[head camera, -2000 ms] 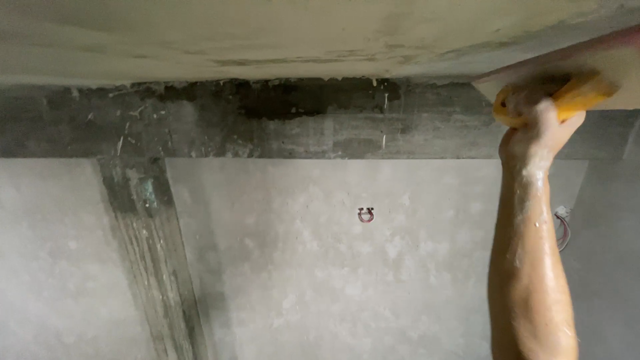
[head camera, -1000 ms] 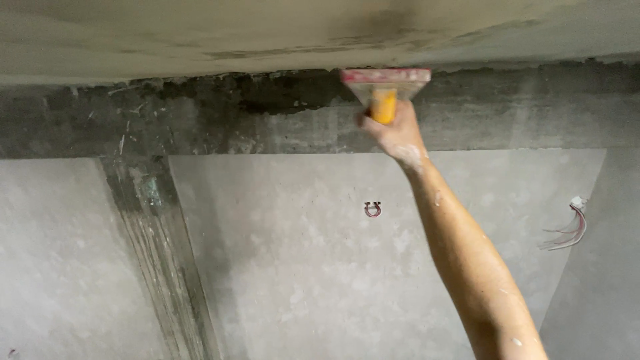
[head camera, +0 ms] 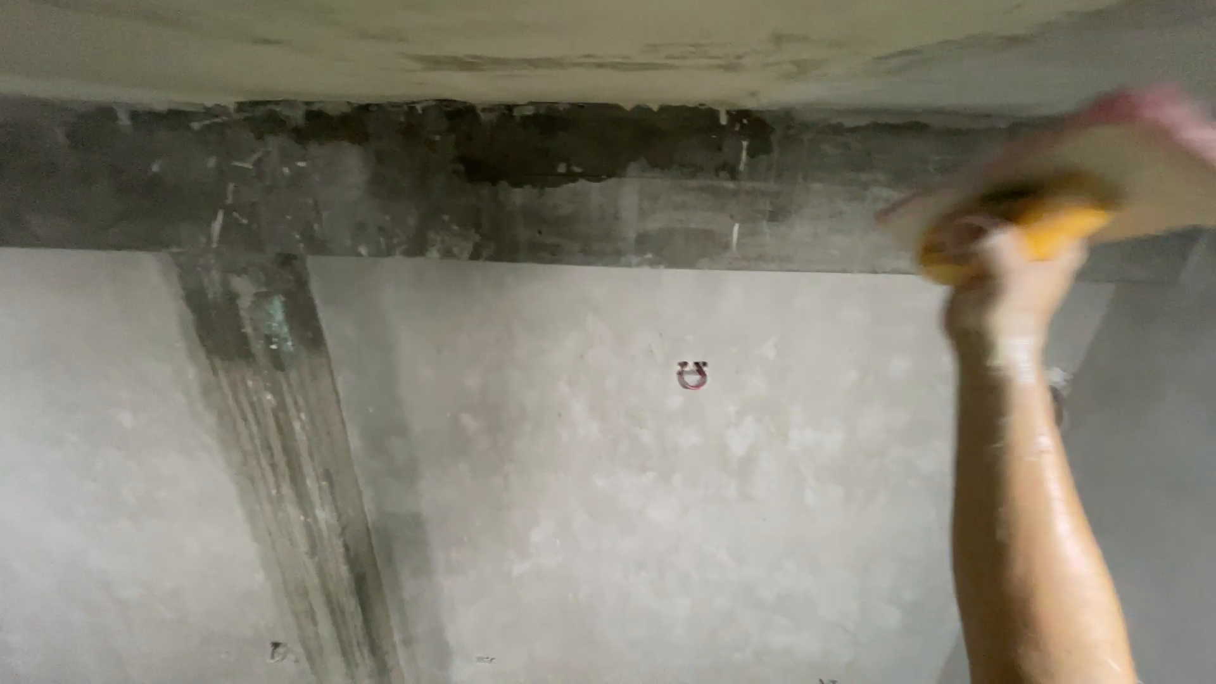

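Note:
My right hand (head camera: 1021, 271) is raised at the upper right, closed around the yellow handle of a wide plastering trowel (head camera: 1130, 176). The trowel is blurred; its broad pale blade has a reddish edge and is tilted close under the ceiling (head camera: 570, 47). Whether the blade touches the ceiling cannot be told. Pale wet smears mark the wrist and forearm. Behind the trowel runs a dark grey concrete beam (head camera: 570, 223), with darker patches along its top. My left hand is out of view.
Below the beam stands a light grey plastered wall (head camera: 589, 494), crossed by a dark, streaked vertical strip (head camera: 294, 456). A small loop of wires (head camera: 693, 376) sticks out mid-wall. More wires, partly hidden by the forearm, are at the right.
From the middle of the beam's top edge one second ago, my right hand has moved right with the trowel, whose blade is now seen broad instead of nearly edge-on.

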